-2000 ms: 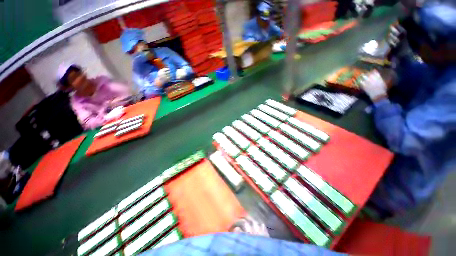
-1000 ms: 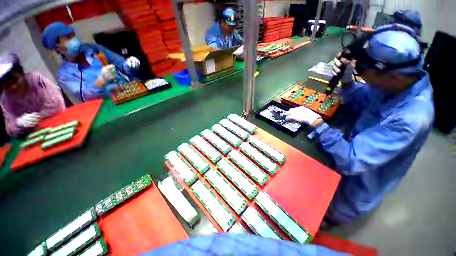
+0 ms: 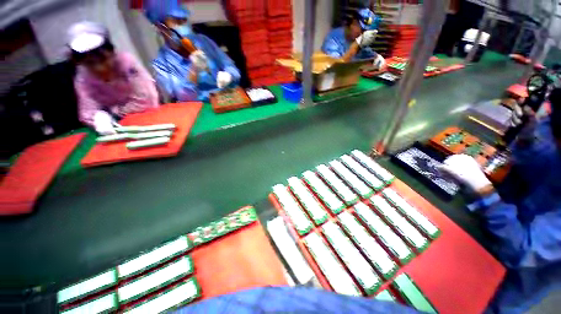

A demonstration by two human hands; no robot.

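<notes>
Neither of my hands is in view; a blue sleeve or coat edge covers the bottom middle. On the left red board, circuit boards covered with white strips lie in rows. One bare green circuit board with small parts lies at its top right corner. The right red board holds two rows of covered circuit boards. A pale stack of strips lies between the two red boards.
A worker's gloved hand is over a black parts tray at right, beside a brown tray. A metal post stands behind the right board. Workers sit across the green bench, with a cardboard box.
The view has swung, so the boards appear further right than one second ago. The hand seen at the bottom two seconds ago is out of view. The right neighbour's gloved hand stays at the black tray.
</notes>
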